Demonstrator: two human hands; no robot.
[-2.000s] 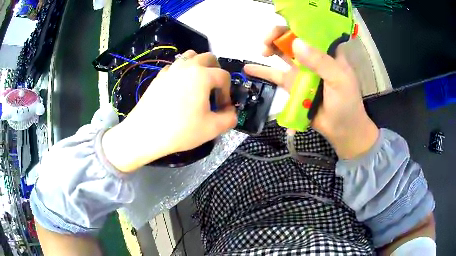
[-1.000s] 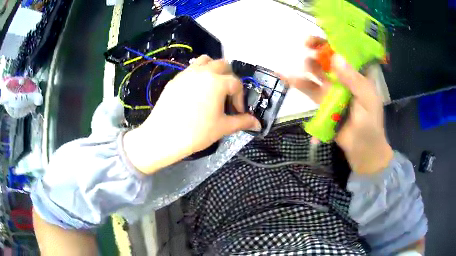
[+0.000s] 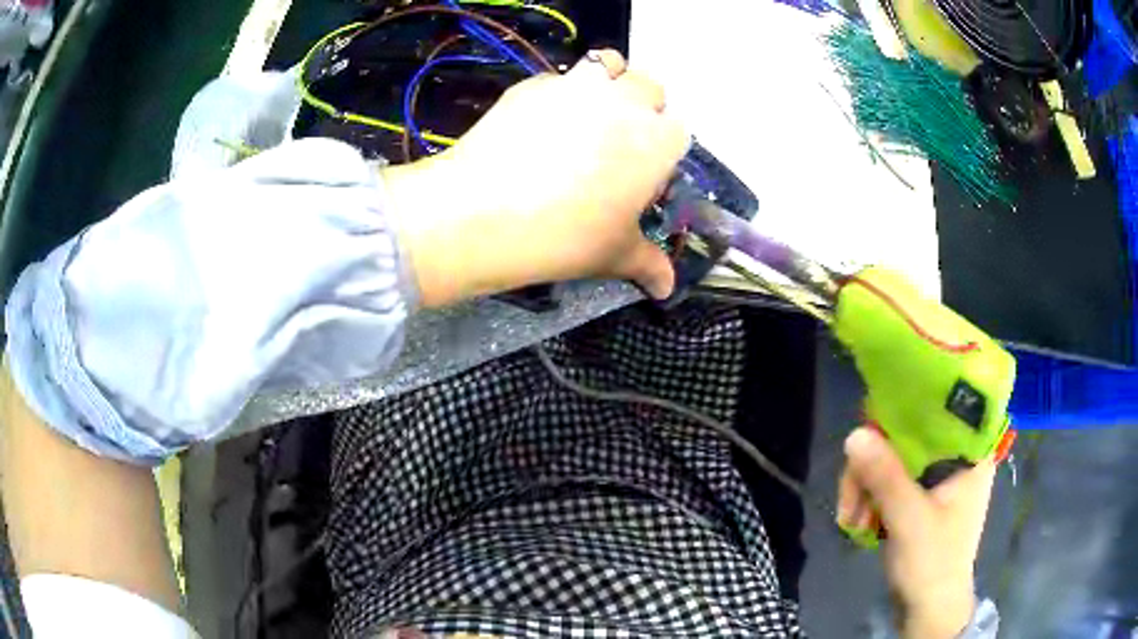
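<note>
My right hand (image 3: 917, 512) is closed round the grip of the lime-green soldering gun (image 3: 930, 375). Its long discoloured metal barrel (image 3: 755, 246) points left, with its tip over the small black end housing (image 3: 724, 181). My left hand (image 3: 562, 187) holds that housing at its left side, thumb at the near edge, and hides much of its inside. Blue, brown and yellow-green wires (image 3: 418, 94) loop over the large black main housing (image 3: 362, 69), partly hidden by my left hand and cut off at the top. The exact tip contact cannot be made out.
Silvery wrapping sheet (image 3: 468, 343) lies under the work. A grey cord (image 3: 649, 399) crosses the checked apron. Thin green wires (image 3: 930, 119) lie on the white board's right side. A black spiral (image 3: 1023, 25) and yellow sponge-like piece (image 3: 936, 35) are at the far right.
The soldering gun has swung round from upright at the right, its barrel now reaching over the small housing. My right hand has moved nearer and right. The camera view has shifted right.
</note>
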